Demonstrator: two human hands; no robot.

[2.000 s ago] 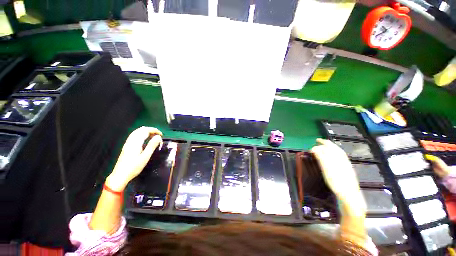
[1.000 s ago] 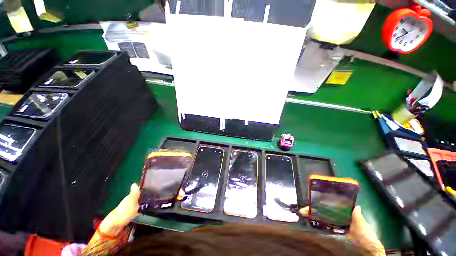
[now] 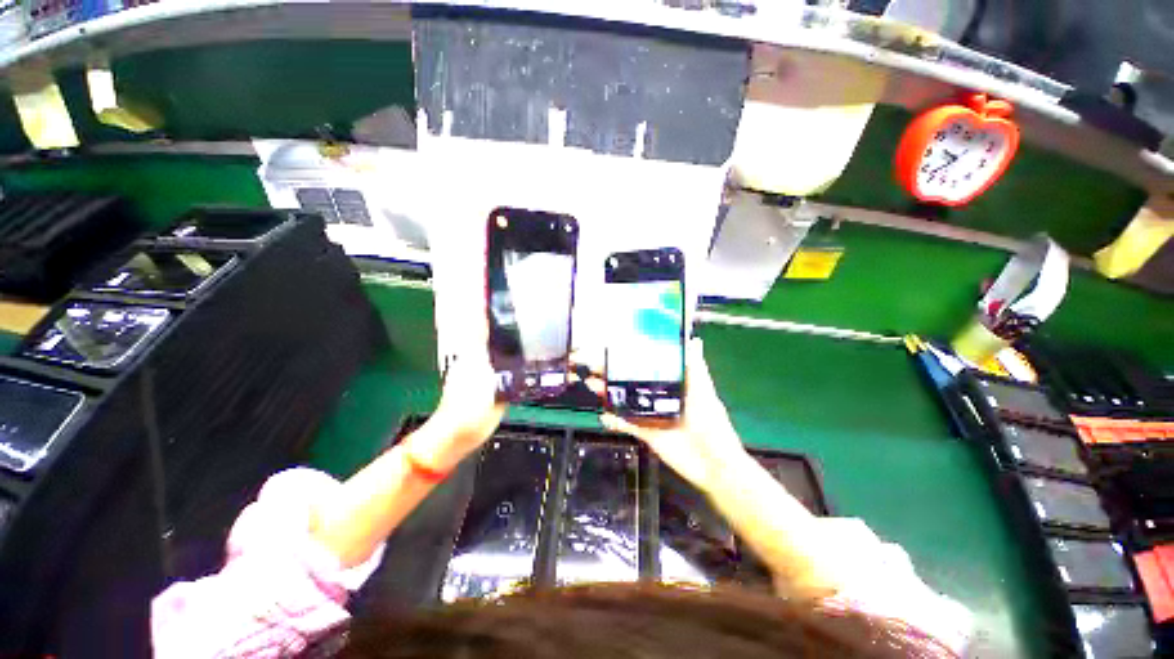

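My left hand [image 3: 466, 402] holds a smartphone [image 3: 532, 303] upright by its lower end, its screen facing me with a camera view. My right hand [image 3: 682, 418] holds a second smartphone [image 3: 645, 337] upright beside it, its screen showing a white and blue-green camera view. Both phones are raised in front of the white test chart [image 3: 451, 206]. Below them a black phone tray [image 3: 556, 566] lies on the bench with dark, glossy phones in its middle slots. My right forearm covers part of the tray, and its near edge is hidden by hair.
Stacked black trays [image 3: 258, 425] with phones on top stand at the left. A row of phones in a black tray [image 3: 1079, 566] lies at the right, by orange-red trays [image 3: 1133, 431]. A red clock [image 3: 955, 155], pen cup [image 3: 978, 343] and yellow note [image 3: 814, 263] are at the rear right.
Both hands first reached to the tray's end slots, then took a phone each. They have now raised the phones and brought them close together before the chart. The view has tilted up.
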